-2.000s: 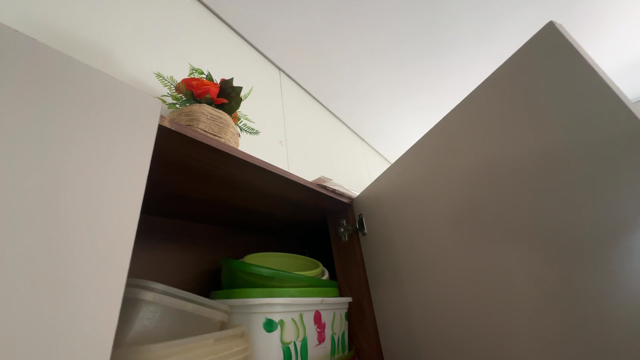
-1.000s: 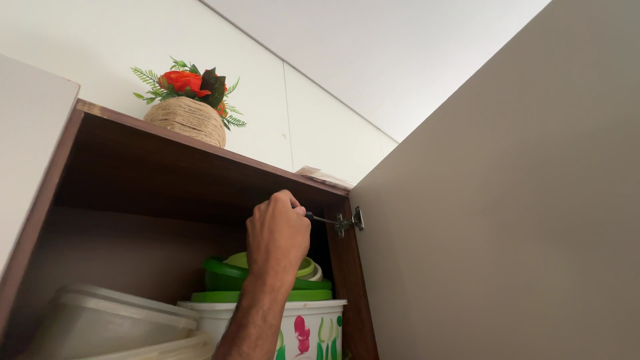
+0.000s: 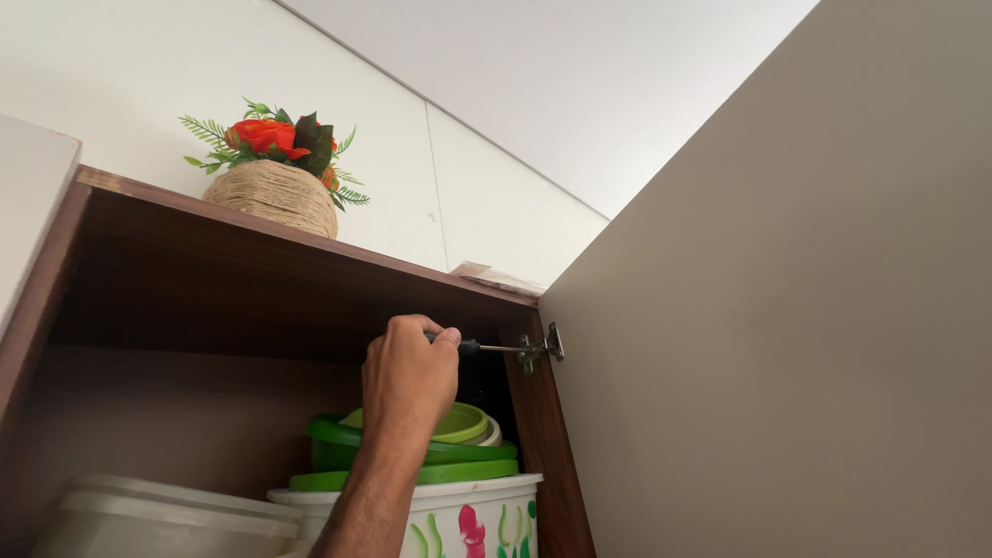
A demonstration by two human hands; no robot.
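Observation:
My left hand (image 3: 412, 364) reaches up from the bottom edge, closed around the dark handle of a screwdriver (image 3: 468, 346). The metal shaft points right, and its tip meets the metal cabinet hinge (image 3: 530, 353) at the right side panel. That hinge joins the dark wood cabinet (image 3: 549, 434) to the wide-open grey door (image 3: 759, 325). The tip's exact seat on a screw is too small to tell. Behind my forearm are green plastic bowls (image 3: 465, 422) on a white tub (image 3: 496, 515) painted with tulips. My right hand is out of view.
On the cabinet top stand a twine-wrapped pot (image 3: 271, 194) with red artificial flowers and, near the right corner, some flat papers (image 3: 496, 277). Translucent plastic containers (image 3: 178, 515) fill the lower left of the shelf. Another light door (image 3: 31, 201) borders the left side.
Two seconds ago no hand was in view; one second ago my left hand was at the hinge with the screwdriver, and it remains there. The view has shifted, showing more of the cabinet's left side.

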